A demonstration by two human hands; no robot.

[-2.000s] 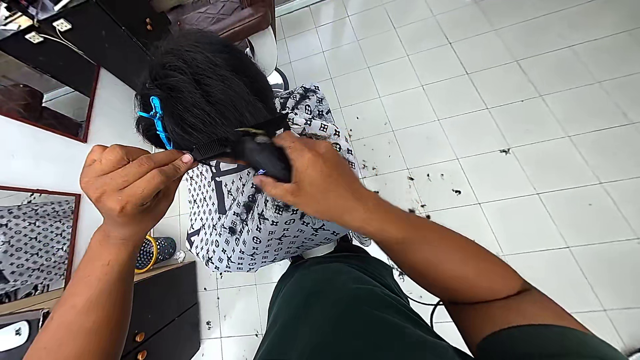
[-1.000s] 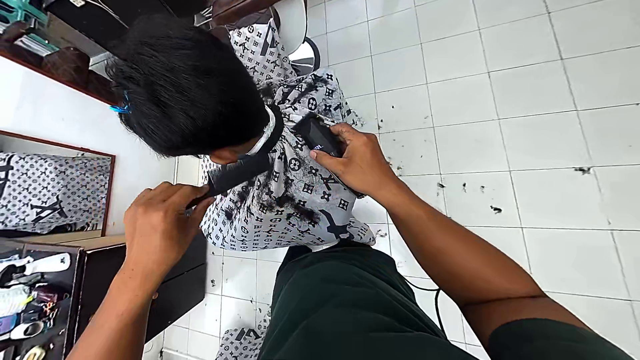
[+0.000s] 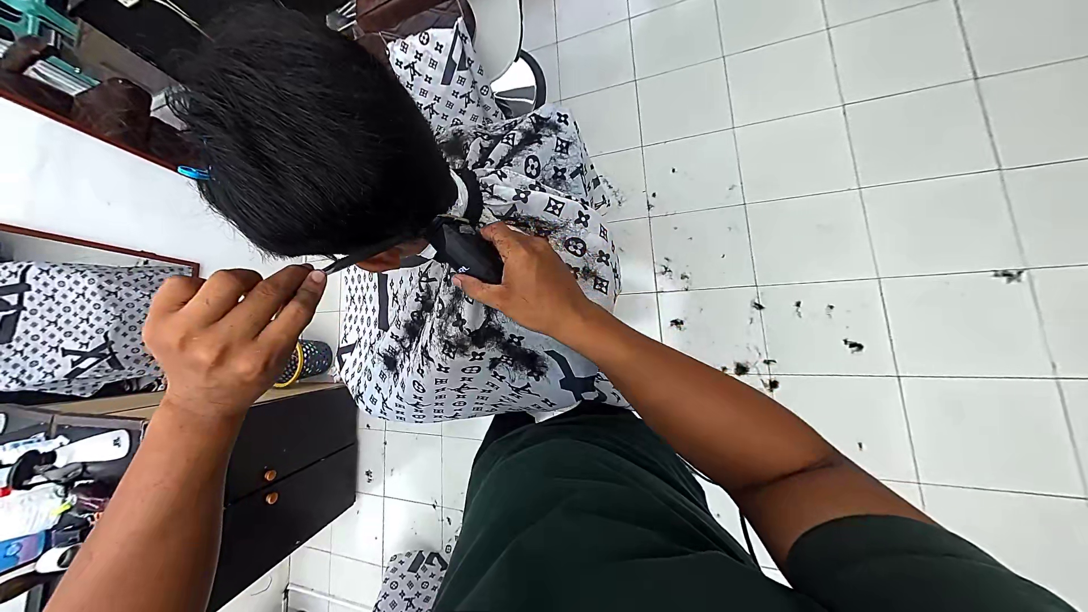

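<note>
A seated person's dark-haired head point(image 3: 314, 127) fills the upper left, with a blue hair clip point(image 3: 194, 172) at its far left side. My left hand point(image 3: 225, 336) pinches one end of a black comb point(image 3: 353, 257), whose teeth side lies against the hair near the ear. Black hair clippers point(image 3: 467, 251) are gripped in my right hand point(image 3: 531, 280), their blade end touching the hair at the lower back of the head. A white cape with a black pattern point(image 3: 425, 387) covers the person's shoulders, and cut hair lies on it.
A dark cabinet point(image 3: 285, 472) with round knobs stands at lower left, beside a cluttered shelf point(image 3: 51, 510). On the left wall a red-framed mirror point(image 3: 76, 331) reflects the cape. Cut hair tufts dot the white tiled floor point(image 3: 816, 331). A cable hangs by my right arm.
The clippers in my right hand have moved from over the cape's shoulder to the hair. My left hand has brought the comb from over the cape up to the head.
</note>
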